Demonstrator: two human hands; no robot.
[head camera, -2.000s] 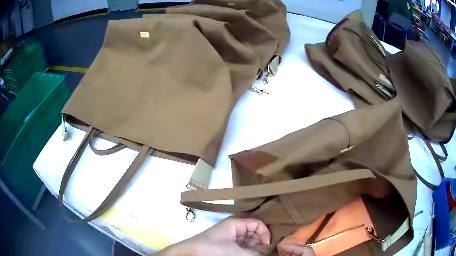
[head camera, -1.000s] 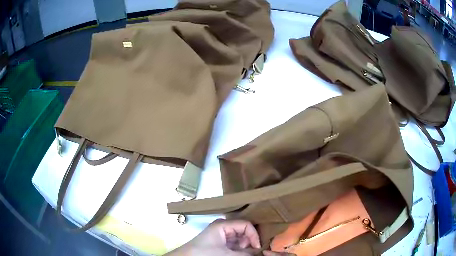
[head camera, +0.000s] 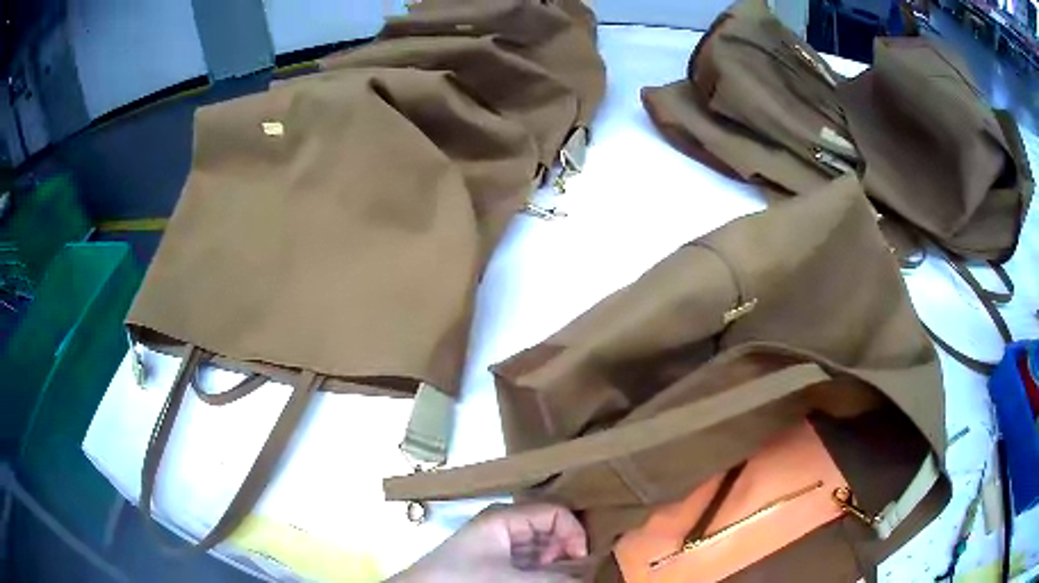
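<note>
The nearest brown tote bag (head camera: 786, 268) lies on its side with its opening towards me. Its orange inner pouch (head camera: 741, 501) shows, with a gold zip line and a small gold clasp at its right. One brown bag handle (head camera: 638, 442) stretches left across the opening. My left hand (head camera: 530, 544) is at the bottom edge, fingers curled on the bag's near edge; the lower part of the hand is cut off. My right hand is not in view.
Another tote bag (head camera: 319, 239) lies at left, handles hanging towards me, with a webbing tab (head camera: 428, 424) and snap hook. More brown bags (head camera: 923, 148) lie at the back. Green crates (head camera: 86, 330) stand at far left, a blue tray (head camera: 1017, 416) at right.
The view has shifted, so the left bag sits lower and further left. My right hand, earlier at the pouch's near edge, has left the picture. My left hand stays at the bag's edge.
</note>
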